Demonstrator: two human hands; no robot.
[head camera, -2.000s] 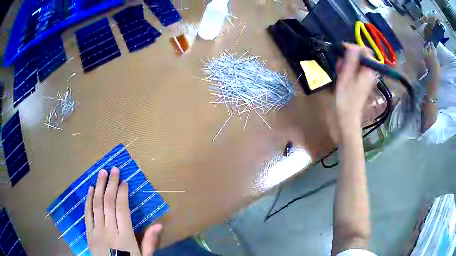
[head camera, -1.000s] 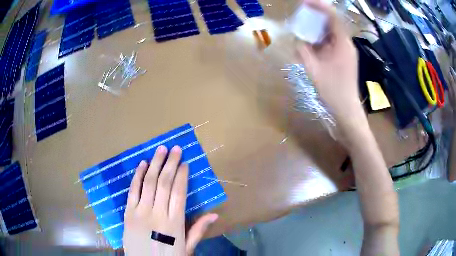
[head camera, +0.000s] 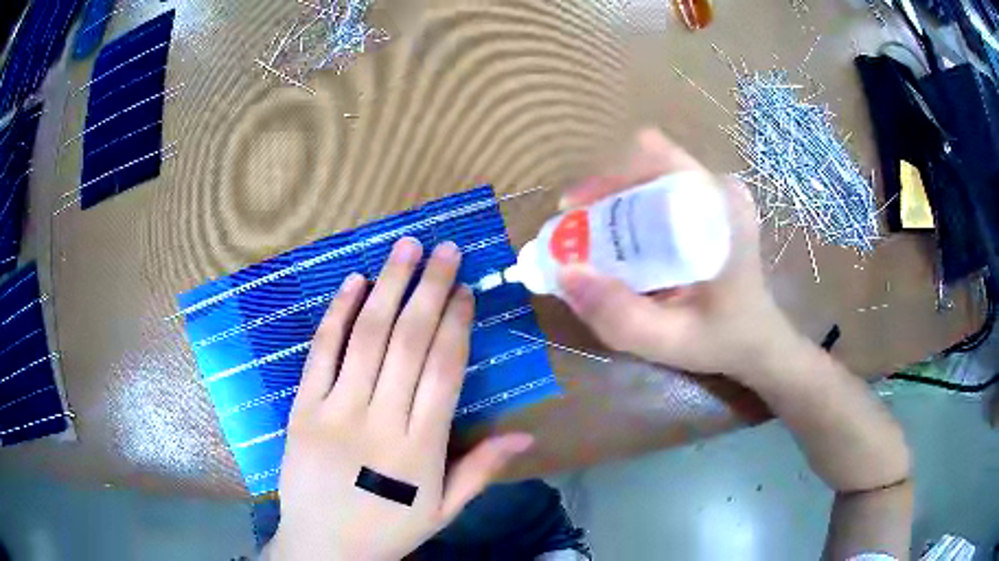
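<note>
A blue solar cell (head camera: 263, 329) with pale busbar lines lies near the table's front edge. My left hand (head camera: 389, 384) rests flat on it with the fingers spread a little, covering its middle. My right hand (head camera: 679, 274) grips a white squeeze bottle (head camera: 646, 236) with red and dark print, held sideways. Its narrow tip points left, at the cell's surface just right of my left fingertips; whether it touches, I cannot tell. A thin ribbon (head camera: 564, 347) sticks out past the cell's right edge.
A ribbon pile (head camera: 805, 159) lies at right, a smaller ribbon heap (head camera: 329, 38) at the top. Dark cells (head camera: 126, 104) lie at left. A black holder (head camera: 953, 164) with a yellow sponge (head camera: 915, 195) stands at the right edge. An amber item (head camera: 692, 11) lies at the top.
My right hand let go of the soldering iron at the stand, took hold of the white bottle and brought it down to the cell. My left hand stays on the cell. The view has shifted.
</note>
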